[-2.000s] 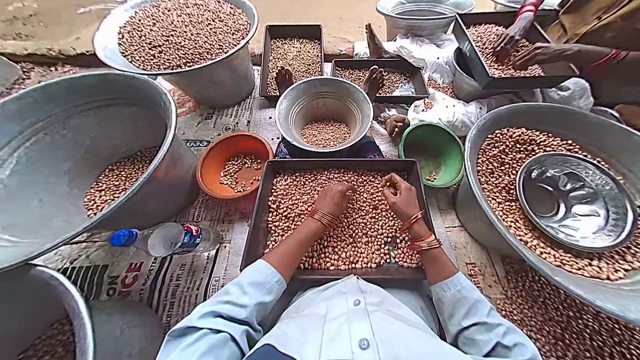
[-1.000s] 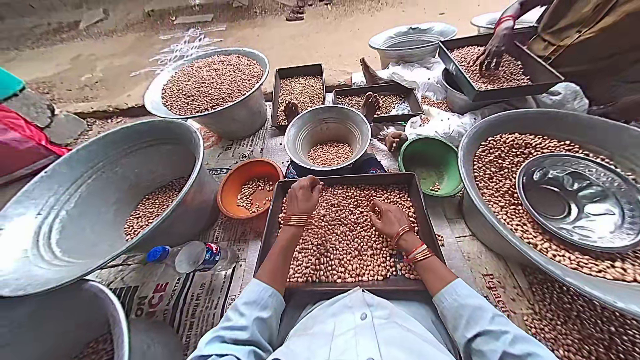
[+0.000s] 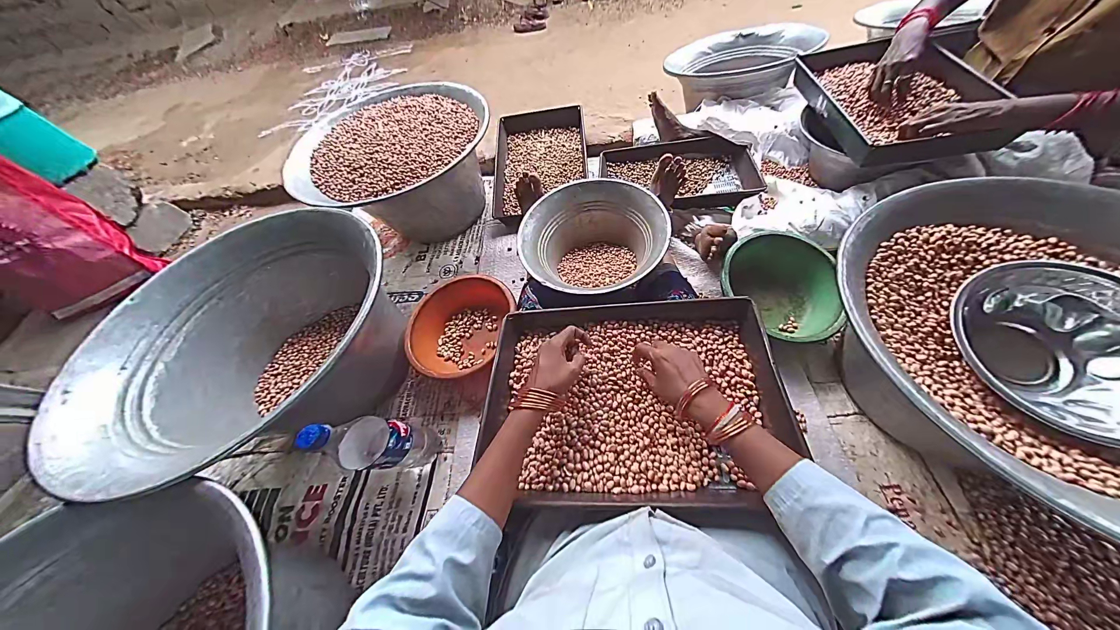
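A dark rectangular metal tray [image 3: 763,385] lies before me, spread with brown nuts or seeds [image 3: 626,437]. My left hand [image 3: 558,360] is over the tray's left half near the far side, fingers curled; whether something small is between them cannot be told. Right of it, my right hand [image 3: 672,372] rests at the nuts, fingertips bent down among them and partly hidden. Just beyond the tray stands a metal basin [image 3: 595,206] with some nuts in its bottom. An orange bowl [image 3: 429,324] with a few nuts sits to the left, and a green bowl [image 3: 783,280] to the right.
Large metal tubs with nuts stand left [image 3: 219,324] and right [image 3: 875,350], the right one holding a shiny steel plate [image 3: 1041,350]. A plastic bottle [image 3: 376,444] lies on printed sacking. Another person's hands work over a tray [image 3: 901,96] at the upper right.
My left hand has come down from the tray's far left corner toward the nuts. My right hand remains over the nuts. The view has turned toward the left since two seconds ago.
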